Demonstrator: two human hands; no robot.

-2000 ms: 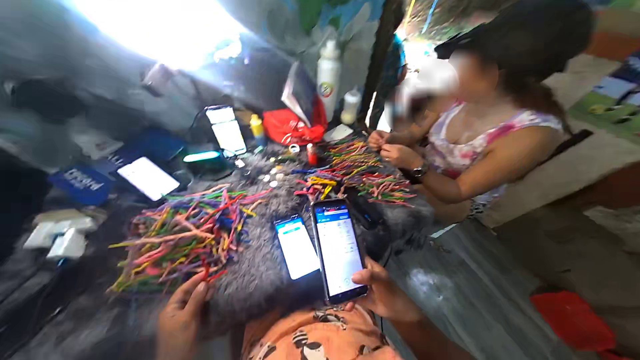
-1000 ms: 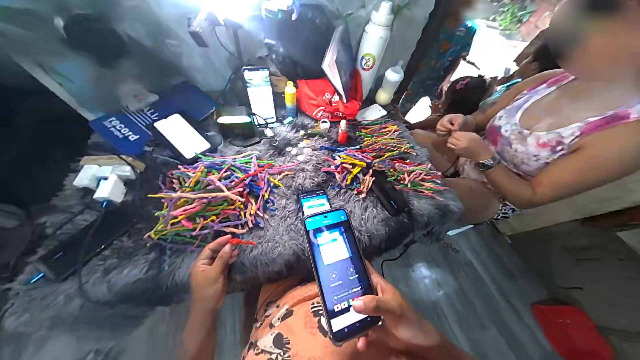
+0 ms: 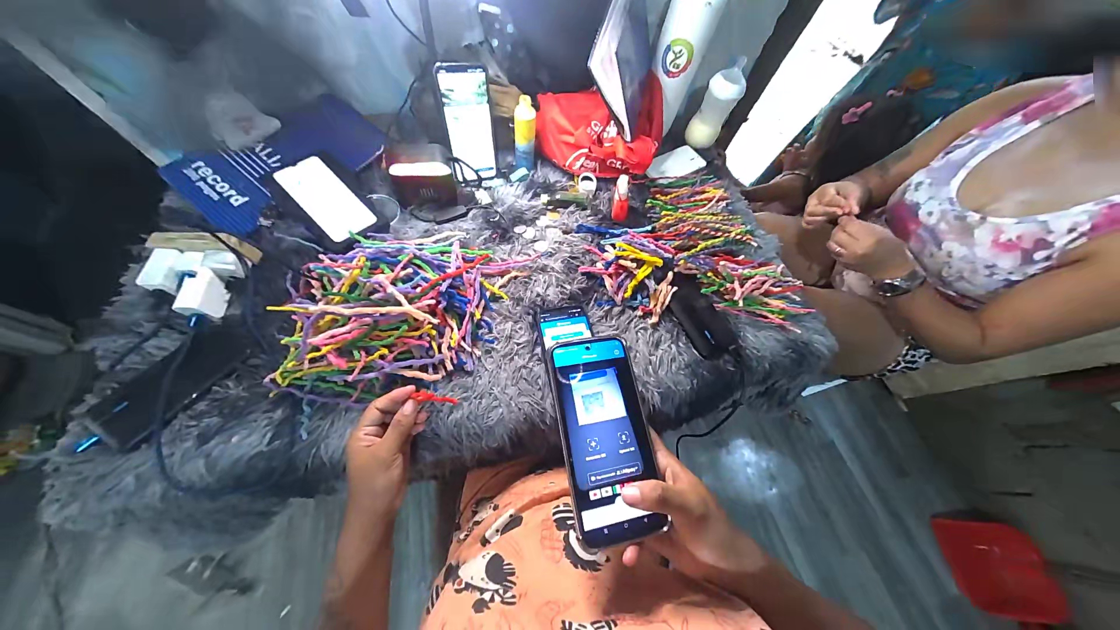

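My right hand (image 3: 691, 516) grips a smartphone (image 3: 604, 446) with a lit screen, its thumb over the lower part of the glass. A second phone (image 3: 564, 324) lies on the furry grey cover, partly hidden behind the held one. My left hand (image 3: 387, 433) pinches a short red fuzzy twisted strand (image 3: 433, 398) between thumb and fingertips, beside the front edge of a large heap of multicoloured twisted strands (image 3: 376, 324). Another heap of such strands (image 3: 700, 254) lies on the right half of the cover, with a black device (image 3: 700, 319) on its front part.
Behind the heaps are a white-screened phone (image 3: 325, 199), an upright phone (image 3: 466, 118), a red bag (image 3: 569, 131), a yellow-topped bottle (image 3: 524, 131) and a baby bottle (image 3: 717, 101). White plug adapters (image 3: 201, 289) and cables lie left. A person (image 3: 989, 210) sits at the right, hands together.
The held phone's screen has changed from a light page to a dark blue one. It now overlaps the lying phone, which was fully beside it two seconds ago. The view has shifted.
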